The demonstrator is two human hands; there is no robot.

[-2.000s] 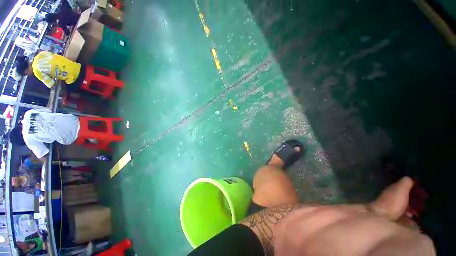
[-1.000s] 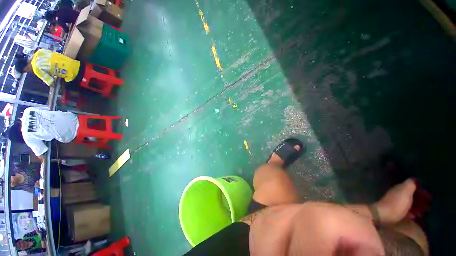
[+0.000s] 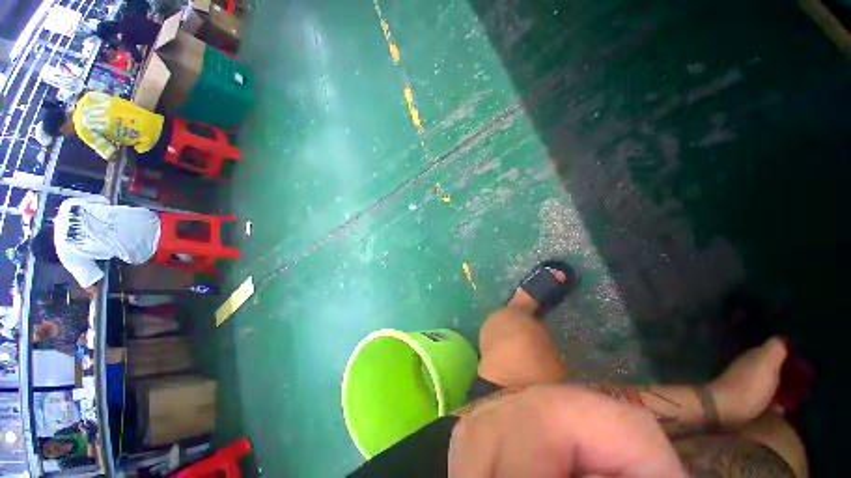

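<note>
A blurred bare hand, seemingly mine, is very close at the bottom edge, over my lap. Its fingers look bent, but whether it holds anything is hidden, and I cannot tell which hand it is. A second bare limb end lies at the lower right beside a dark red thing, with a band and tattoos behind it. I cannot tell whether it is a hand or a foot. A lime-green bucket lies left of my leg, its open mouth facing left in the picture. No object is clearly held.
My foot in a black slide is on the worn green floor. Seated people in yellow and white work at a bench on the left, with red stools and cardboard boxes. A yellow strip lies on the floor.
The near hand has come into clearer view over the lap, where blurred skin was before. The view has shifted slightly, so the bucket and bench sit a little further right.
</note>
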